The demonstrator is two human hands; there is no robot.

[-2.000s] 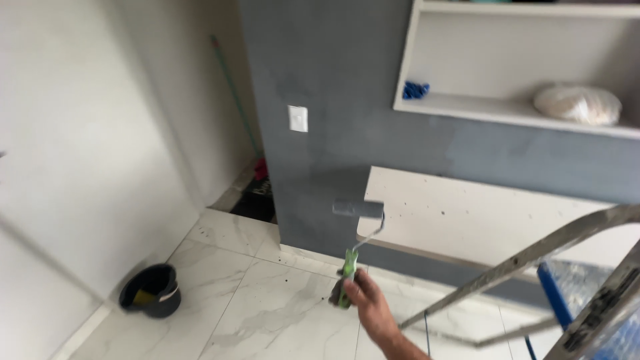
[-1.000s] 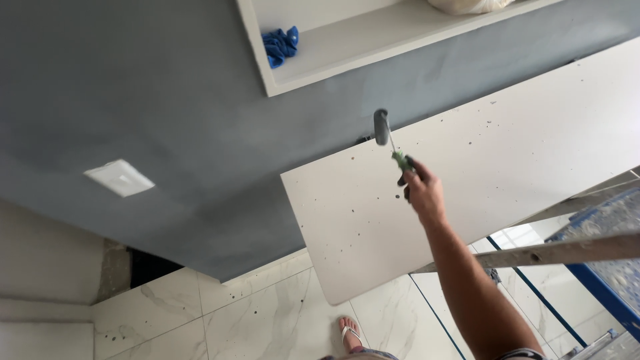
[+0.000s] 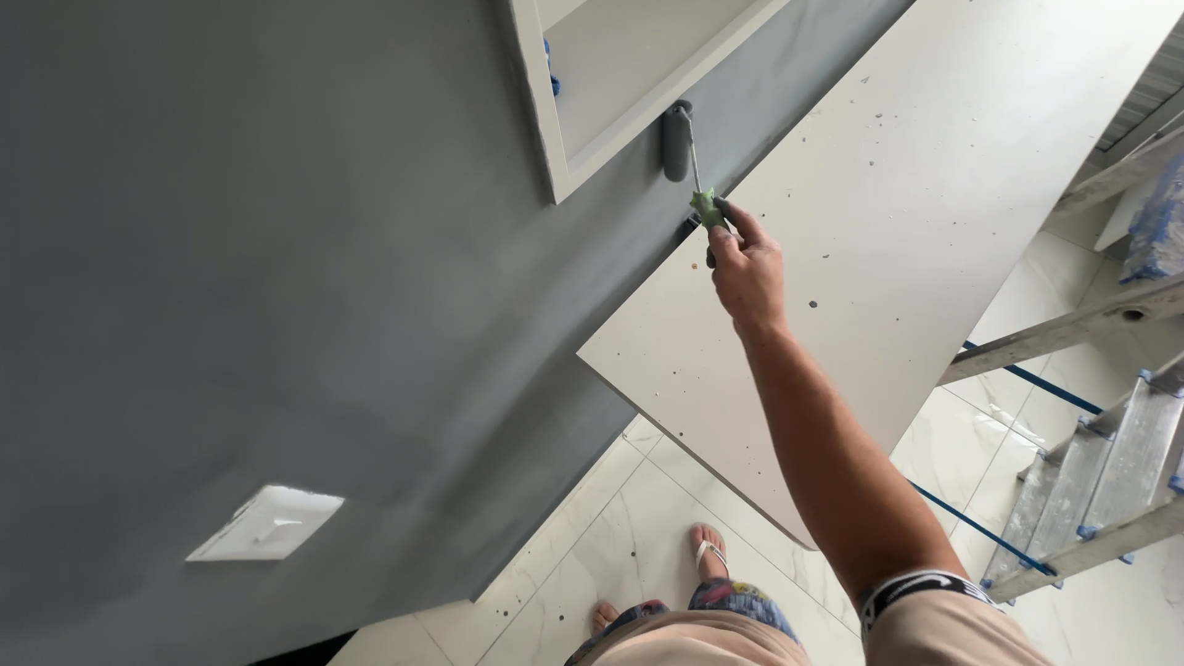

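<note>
My right hand [image 3: 747,273] grips the green handle of a small paint roller [image 3: 677,146]. The roller's dark grey sleeve lies against the grey wall [image 3: 351,277], just below the lower edge of a white wall niche [image 3: 638,116]. Its wire frame runs from the sleeve's upper end down to the handle. The hand is above the white board or tabletop [image 3: 832,240], which is specked with paint and runs along the wall. My left hand is out of the picture.
An aluminium stepladder [image 3: 1101,462] with blue straps stands at the right. A white switch or socket plate [image 3: 268,524] sits low on the wall. My feet in flip-flops [image 3: 708,550] are on the marbled floor tiles [image 3: 592,546], below the tabletop's corner. Blue cloth [image 3: 552,69] shows in the niche.
Two seconds ago the roller was held near the tabletop's left end; now its sleeve is on the wall strip under the niche. The view has swung and come closer to the wall.
</note>
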